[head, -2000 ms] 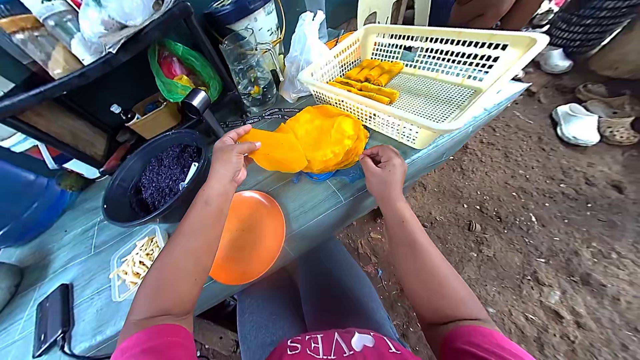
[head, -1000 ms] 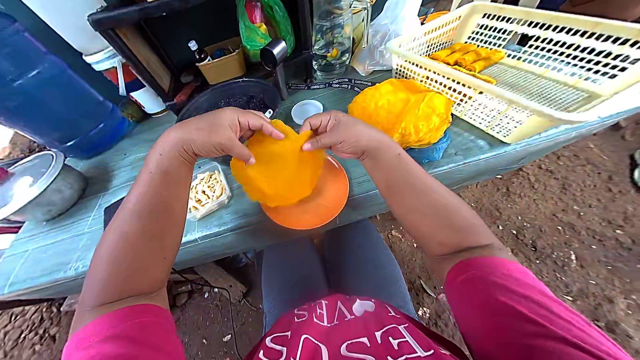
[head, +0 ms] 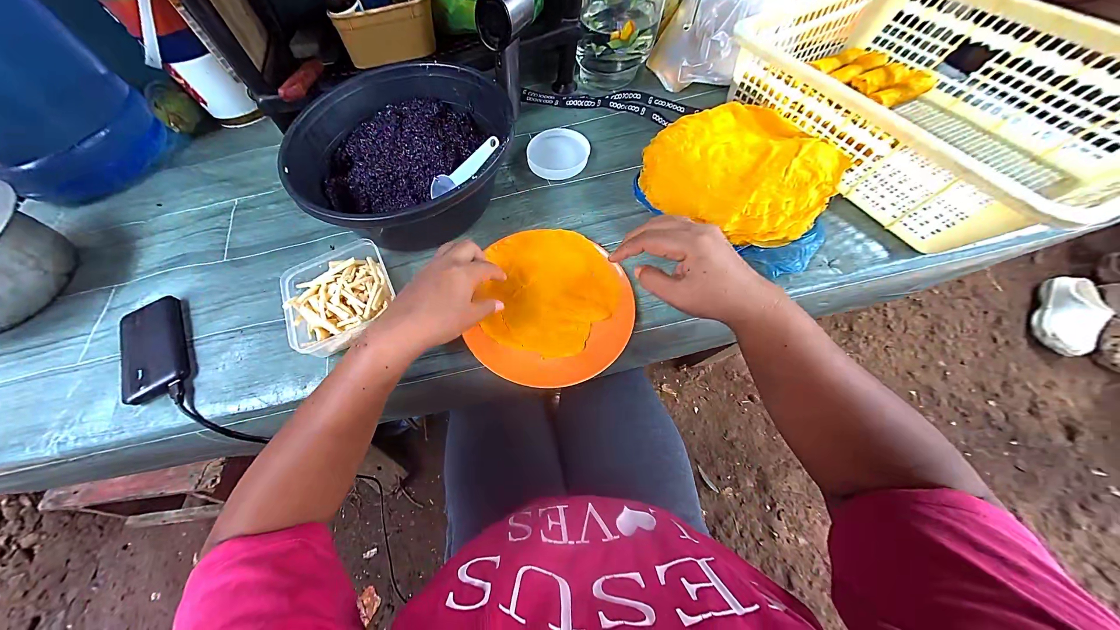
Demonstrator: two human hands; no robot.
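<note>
A thin yellow-orange wrapper sheet [head: 551,297] lies on an orange plate [head: 547,372] near the table's front edge. My left hand [head: 446,297] is at the sheet's left side, fingers apart, thumb and fingertips over its edge. My right hand [head: 691,267] hovers by the plate's right rim with fingers apart and nothing in it. Behind it sits a stack of yellow wrappers [head: 744,175] on blue plastic. A black basin [head: 306,166] of dark purple filling [head: 394,153] holds a white-handled spoon [head: 468,166]. Pale strips [head: 337,302] fill a clear plastic container [head: 302,337] left of the plate.
A cream plastic basket [head: 954,175] with several yellow rolls [head: 875,74] stands at the right. A small white lid or dish [head: 558,153] lies beside the basin. A black power bank [head: 155,350] with a cable is at the left. Behind are a glass pitcher [head: 617,44] and a strap [head: 604,101].
Both hands held the yellow sheet up over the plate one second ago; now it lies flat on the plate and my hands are apart. Earlier, the hands were at the wrapper stack.
</note>
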